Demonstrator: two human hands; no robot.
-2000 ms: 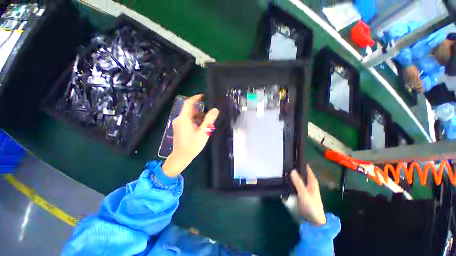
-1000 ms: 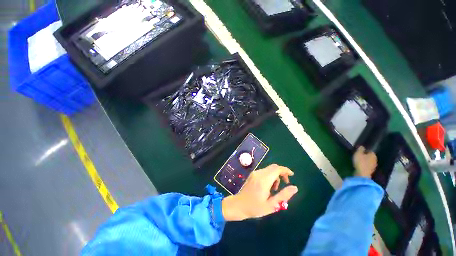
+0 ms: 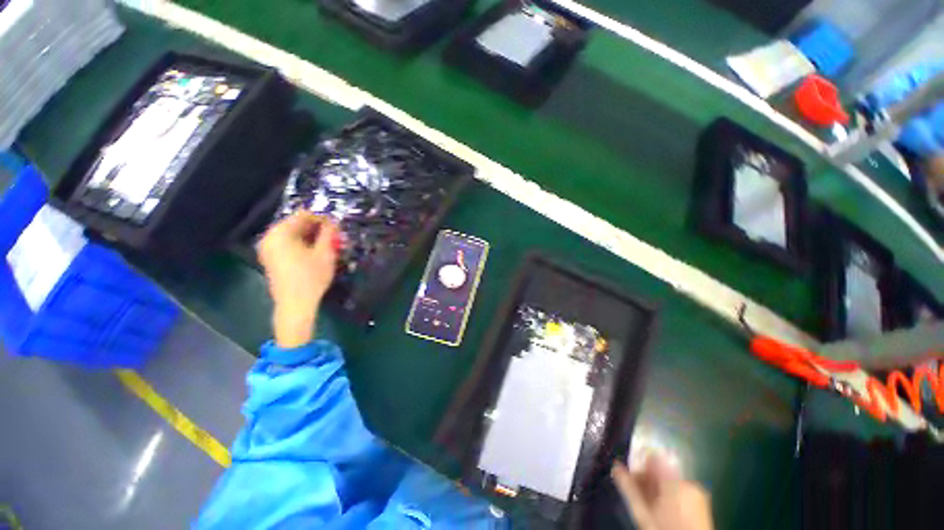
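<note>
My left hand (image 3: 298, 271) is over the near left part of the black parts bin (image 3: 362, 192), which is heaped with shiny black-silver strips. Its fingertips are bent together; whether they hold a strip cannot be seen. An open tablet unit (image 3: 538, 419) with a large silver-white area and circuitry at its far end lies in a black foam tray (image 3: 595, 295) on the green bench. My right hand (image 3: 662, 495) is blurred at the bottom edge of the picture, close to the tray's lower right side. Its grip is unclear.
A smartphone (image 3: 448, 288) lies between bin and tray. Stacked trays (image 3: 233, 155) with a tablet on top stand left, beside a blue crate (image 3: 98, 300). More trayed tablets (image 3: 761, 202) lie beyond the white strip. An orange air gun (image 3: 797, 360) lies right. Another person's blue sleeve (image 3: 916, 88) shows.
My left hand has moved from beside the phone to the parts bin. My right hand has left the trayed tablet on the lane; a trayed tablet now lies in front of me. The view has shifted.
</note>
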